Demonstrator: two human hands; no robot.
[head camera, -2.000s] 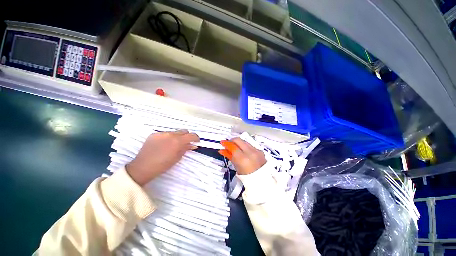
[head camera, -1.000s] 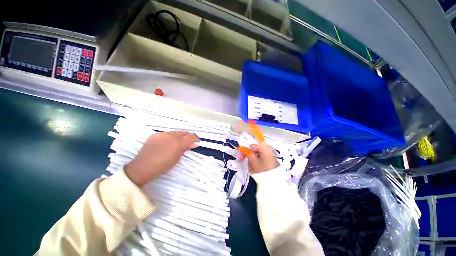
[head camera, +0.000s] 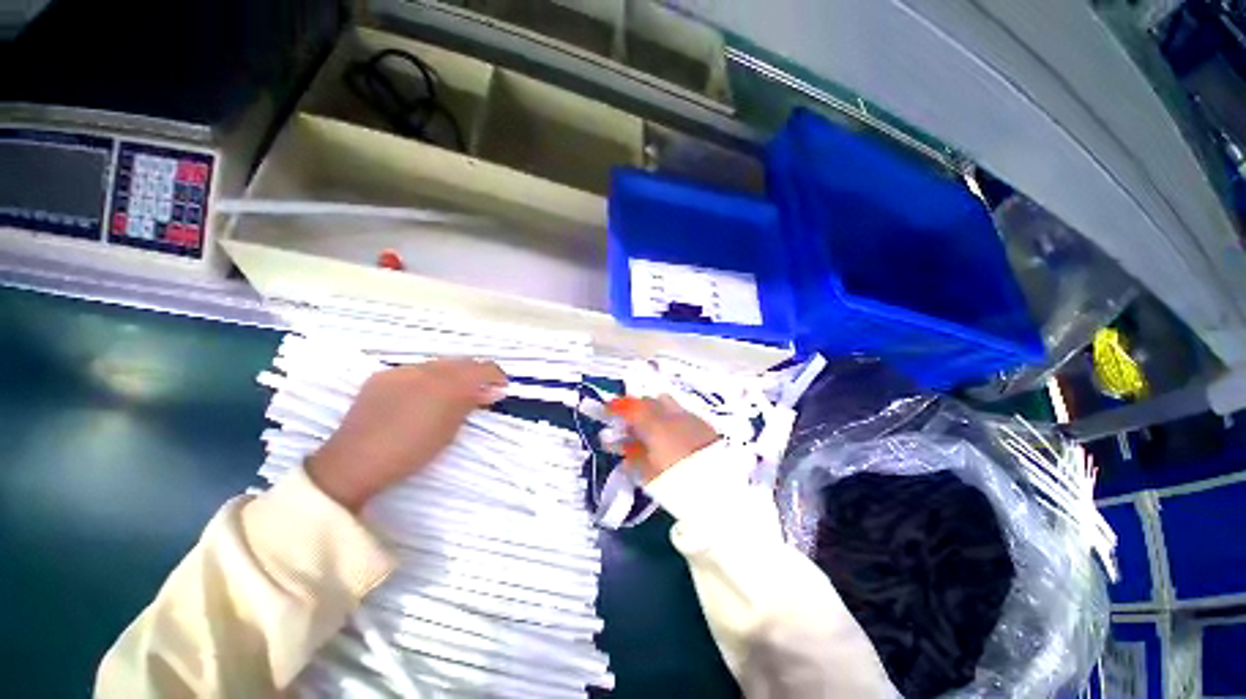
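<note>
Many straight white strips (head camera: 506, 546) lie side by side in a broad stack on the green mat. My left hand (head camera: 410, 417) lies over the upper part of the stack, its fingertips pinching a white strip (head camera: 544, 393) that points right. My right hand (head camera: 663, 434) is at the stack's right edge, closed around an orange tool (head camera: 629, 408), mostly hidden in the fist. The tool is at the strip's right end; whether its tip touches is unclear. Loose curled white strips (head camera: 739, 396) lie in a heap behind and beside my right hand.
A clear bag (head camera: 1045, 601) of black pieces stands right, white strips (head camera: 1049, 471) at its edge. Behind are a small blue bin (head camera: 704, 246), a large blue tote (head camera: 909, 260) and a beige divided tray (head camera: 526, 184). A digital scale (head camera: 161, 202) is upper left.
The view has shifted, so the bench things sit further left. My right hand and the orange tool have come back down and left, nearer the held strip. My left hand keeps its pinch.
</note>
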